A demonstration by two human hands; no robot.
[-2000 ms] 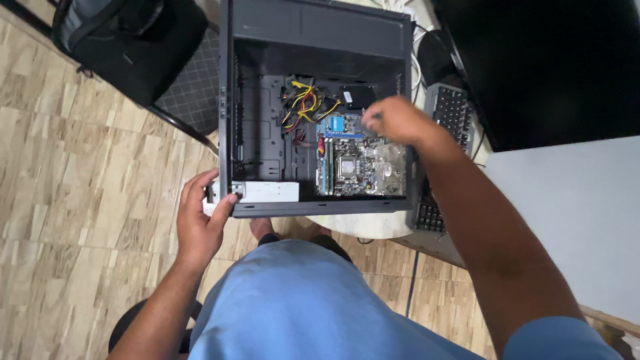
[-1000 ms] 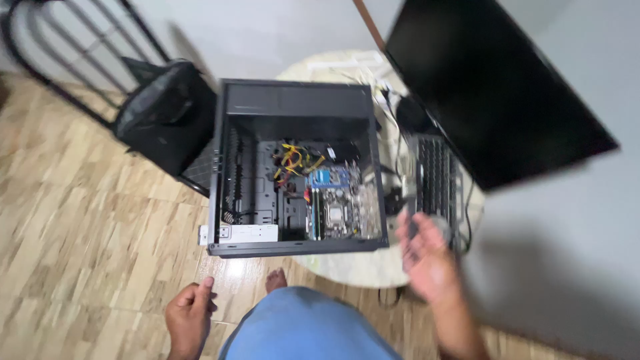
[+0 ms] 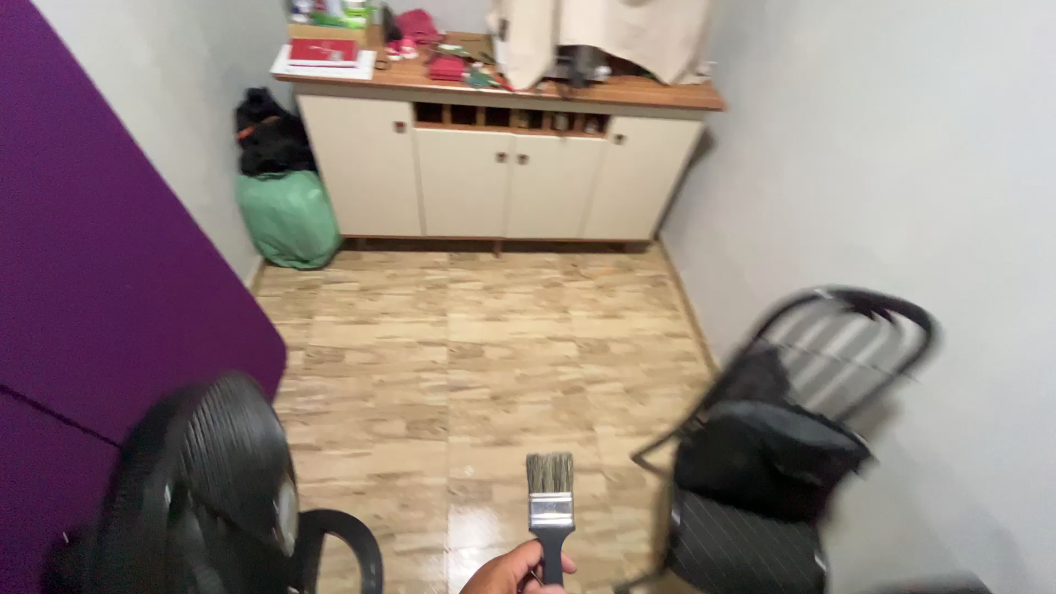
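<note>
My left hand (image 3: 513,571) comes in at the bottom edge, closed around the dark handle of a flat paintbrush (image 3: 550,503). The brush is upright in the picture, its greyish bristles at the top and a shiny metal ferrule below them. The thumb lies against the upper handle, and fingertips show on its right side. The lower end of the handle is cut off by the frame. Tiled floor shows behind the brush. My right hand is out of view.
A black office chair (image 3: 202,487) stands at lower left by a purple panel (image 3: 107,239). At right is a black metal-framed chair (image 3: 751,536) with a black bag (image 3: 763,454) on it. A cream cabinet (image 3: 503,181) spans the back, beside a green bag (image 3: 289,219).
The view has swung far from the open computer case to the cabinet side of the room. My left hand, empty one second ago, now grips a brush. My right hand has left the view.
</note>
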